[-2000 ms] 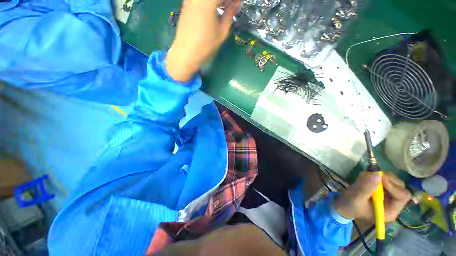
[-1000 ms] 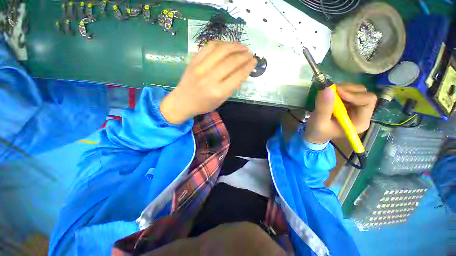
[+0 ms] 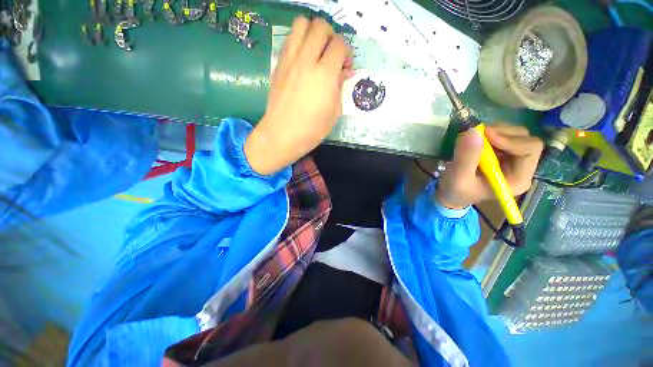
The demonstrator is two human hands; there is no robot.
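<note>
A dark round circuit board (image 3: 368, 94) lies on the pale work sheet (image 3: 401, 127). My left hand (image 3: 303, 92) is over the sheet's left part, left of the board, with its fingertips at the pile of short black wires. The hand covers most of the pile; a few strands show at its right. I cannot tell whether the fingers hold a wire. My right hand (image 3: 490, 166) holds the yellow soldering iron (image 3: 495, 174), its metal tip pointing up and left over the right part of the sheet, apart from the board.
Curved assemblies (image 3: 245, 26) stand in rows on the green bench (image 3: 165, 79). At the upper right are a tape roll (image 3: 494, 63) with silvery bits, a fan guard (image 3: 481, 8) and a blue soldering station (image 3: 608, 72). Component trays (image 3: 562, 292) sit lower right. A blue sleeve (image 3: 86, 143) is at left.
The view has swung since the oldest frame. My left hand came from the assemblies to the sheet, then moved up to the wires, uncovering the board. My right hand keeps the iron nearly still since the middle frame.
</note>
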